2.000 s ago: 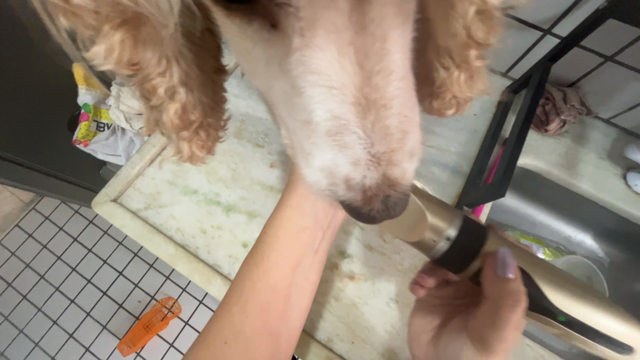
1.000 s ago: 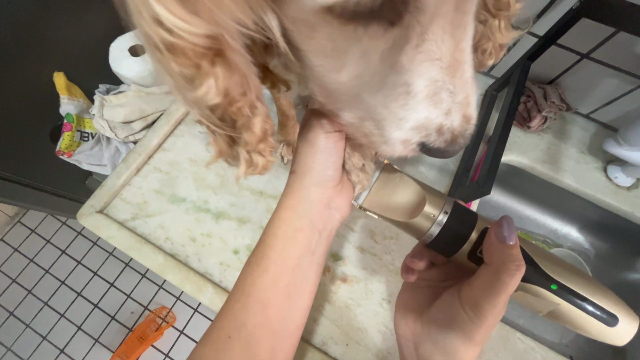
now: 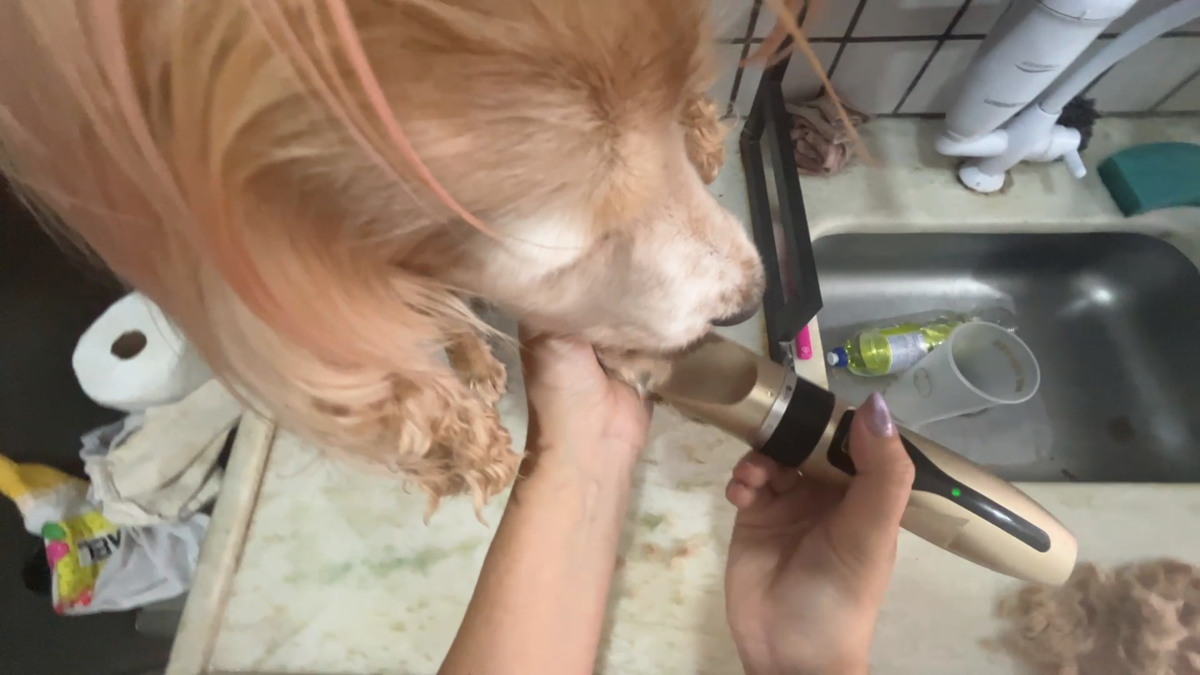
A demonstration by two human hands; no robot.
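Note:
A long-eared, cream and tan dog has its head over a marble counter, its nose toward the sink. My left hand is closed around one of its paws below the muzzle; my fingers are mostly hidden by the dog. In my right hand is a gold and black cordless hair clipper with a green light lit. The clipper's head touches or nearly touches the fur of that paw, and the blade's edge is hard to see. Pinkish strands of hair hang across the upper left of the view.
A black frame stands beside the steel sink, which holds a yellow-green bottle and a plastic cup. A white faucet and green sponge are behind. Cut fur lies lower right, a paper roll left.
The dog's head has turned toward the sink. The clipper was beside the dog's nose two seconds ago and is now at the paw. The view has shifted toward the sink.

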